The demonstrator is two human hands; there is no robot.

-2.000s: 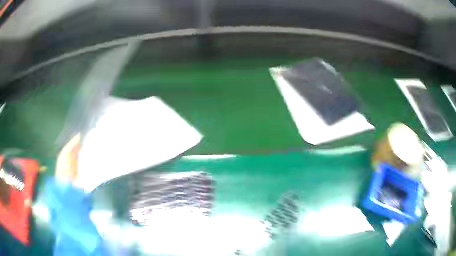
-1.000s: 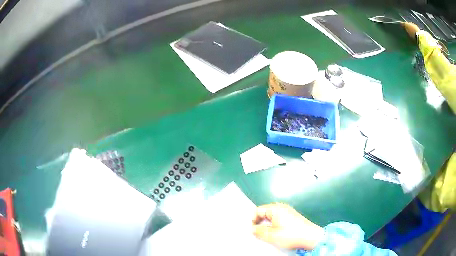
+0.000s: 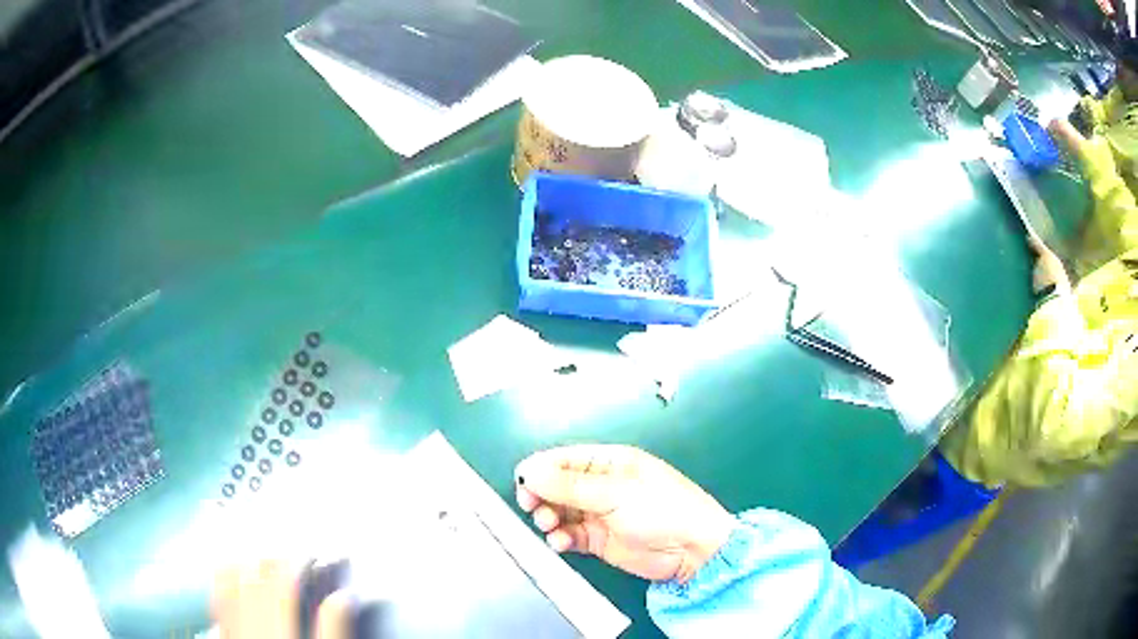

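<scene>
A grey tablet back cover point(image 3: 481, 580) lies on its white backing sheet point(image 3: 577, 597) at the bottom centre, washed out by glare and cut off by the picture's edge. My right hand point(image 3: 618, 506) is above its right side, in a blue sleeve, with thumb and finger pinched on a tiny dark part point(image 3: 522, 481). My left hand point(image 3: 268, 602) is blurred at the bottom edge, left of the cover, by a dark blurred shape; its grip is unclear. A clear film with black ring stickers point(image 3: 285, 414) lies beyond. A blue bin point(image 3: 618, 312) holds small dark parts point(image 3: 605, 260).
A full ring sheet point(image 3: 97, 443) lies at left. A tan tub point(image 3: 587, 112) and small bottle point(image 3: 706, 121) stand behind the bin. White papers point(image 3: 861, 293) with a dark thin tool point(image 3: 839, 355) are at right. Another tablet cover point(image 3: 418, 48) lies on the belt. A person in yellow point(image 3: 1061, 362) works at right.
The view has swung right. The tablet cover and liner, tilted at lower left one second ago, now lie at bottom centre. My left hand has come into view; a tiny dark part now shows at my right fingertips.
</scene>
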